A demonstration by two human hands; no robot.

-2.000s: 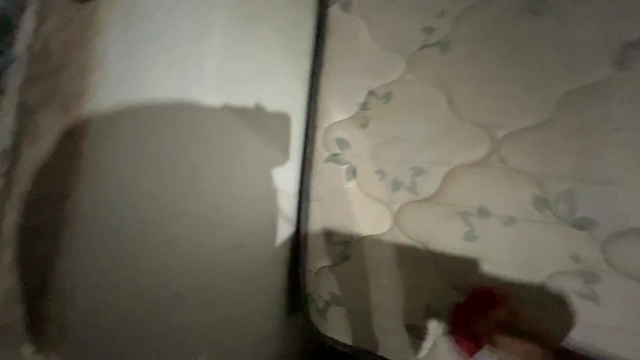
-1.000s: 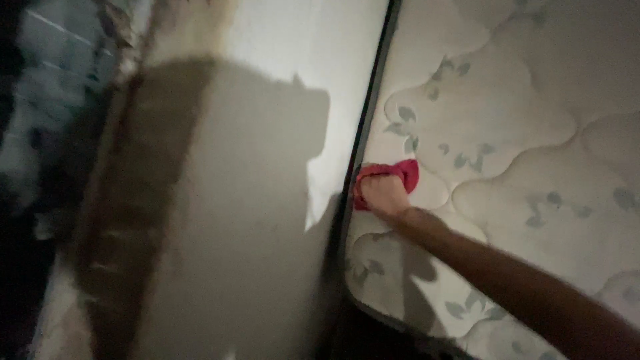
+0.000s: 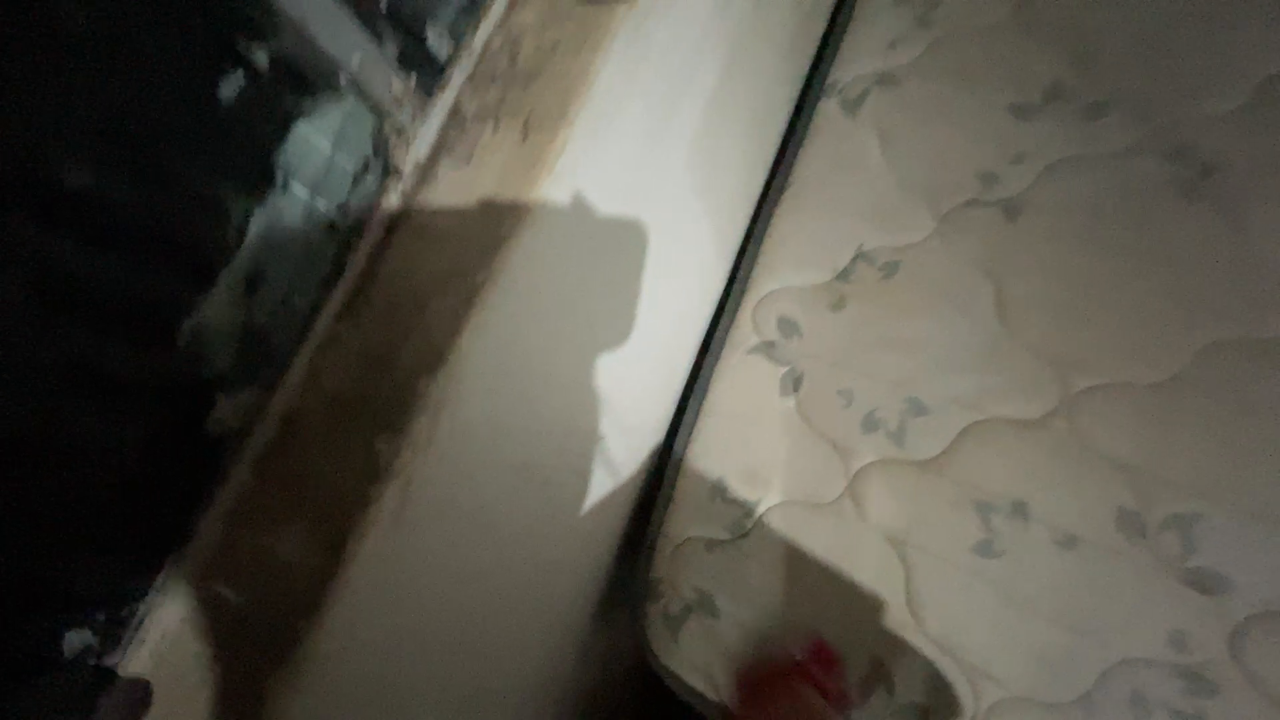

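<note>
A red cloth (image 3: 822,668) shows at the bottom edge of the view, over the near corner of a pale quilted mattress (image 3: 930,330) with a leaf print. My right hand (image 3: 775,695) is closed on the cloth; both are blurred and in shadow, and most of the hand is cut off by the frame. Dark edging (image 3: 745,270) runs along the left side of the mattress. My left hand is out of view.
Left of the mattress stands a white surface (image 3: 660,250) with a brown, stained border (image 3: 520,90). Beyond it, pale crumpled material (image 3: 330,150) lies in a dark area. A large shadow falls across the white surface and mattress corner.
A second ago my right hand pressed the red cloth at the mattress's left edge; now hand and cloth are lower, near its corner. The view has shifted and tilted.
</note>
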